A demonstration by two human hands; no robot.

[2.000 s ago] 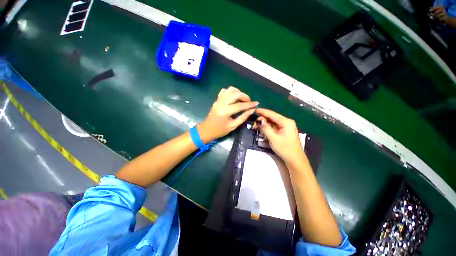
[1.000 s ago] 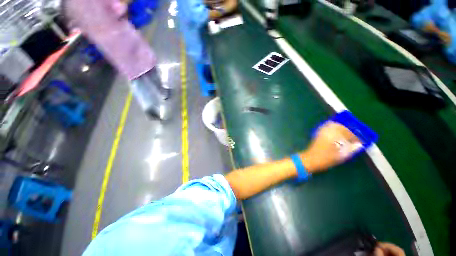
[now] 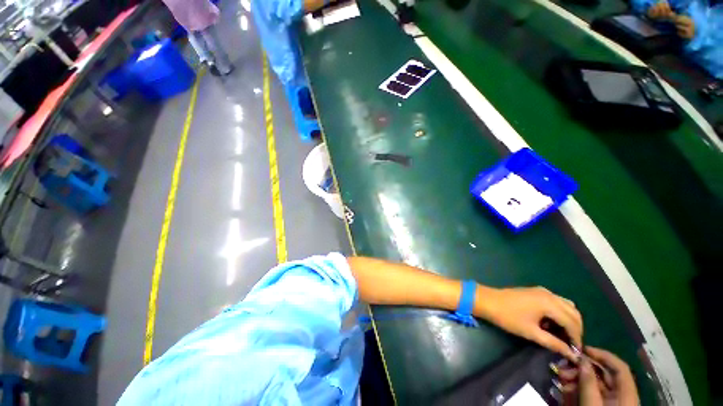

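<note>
My left hand point(image 3: 537, 317), with a blue wrist strap point(image 3: 467, 301), reaches right over the bench. Its fingertips pinch a tiny part point(image 3: 577, 350) and meet the fingertips of my right hand point(image 3: 606, 381), which also close on it. My right hand is cut off by the bottom edge. The part is too small and hidden to name. Under the hands is a dark tablet unit point(image 3: 495, 388) with a white panel point(image 3: 526, 396), mostly out of the picture. The blue parts bin point(image 3: 556, 174) stands on the bench with a white sheet inside.
A white-framed sheet with dark rectangles point(image 3: 408, 78) and a dark strip point(image 3: 391, 158) lie on the bench point(image 3: 428, 230). A white rail borders the green conveyor, which carries another unit point(image 3: 614, 89). People in blue are behind and across. A white bucket point(image 3: 319, 170) stands beside the bench.
The view has swung left since the earliest frame. My left hand has left the blue bin since one second ago and now meets my right hand over the unit.
</note>
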